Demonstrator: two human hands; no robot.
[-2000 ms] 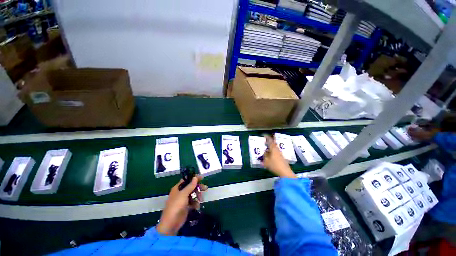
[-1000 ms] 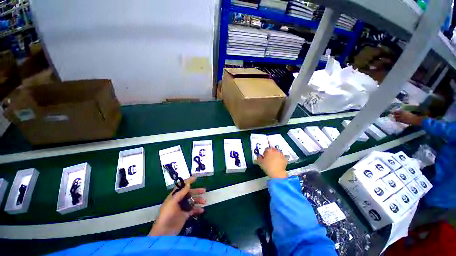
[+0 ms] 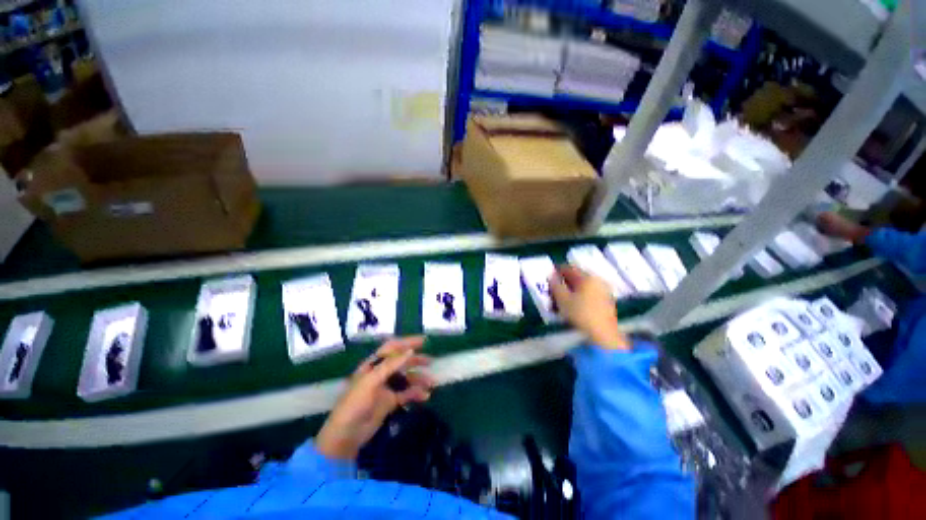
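Open white box trays stand in a row on the green conveyor belt; those left of my right hand hold black cable bundles. My left hand is over the near belt rail, fingers curled around a small dark cable that is partly hidden. My right hand is over a tray, fingertips at its right side; the image is blurred and I cannot tell if it still holds a cable. A dark cable pile lies below my left hand.
An open brown carton and a second carton stand beyond the belt. A plastic bag of cables and stacked printed white boxes are at right. A slanted pale post crosses the right side. Another person's hand is far right.
The filled trays have shifted left relative to the belt's surroundings. My right hand has moved to another tray, and one more tray beside it shows a cable. The view has shifted slightly.
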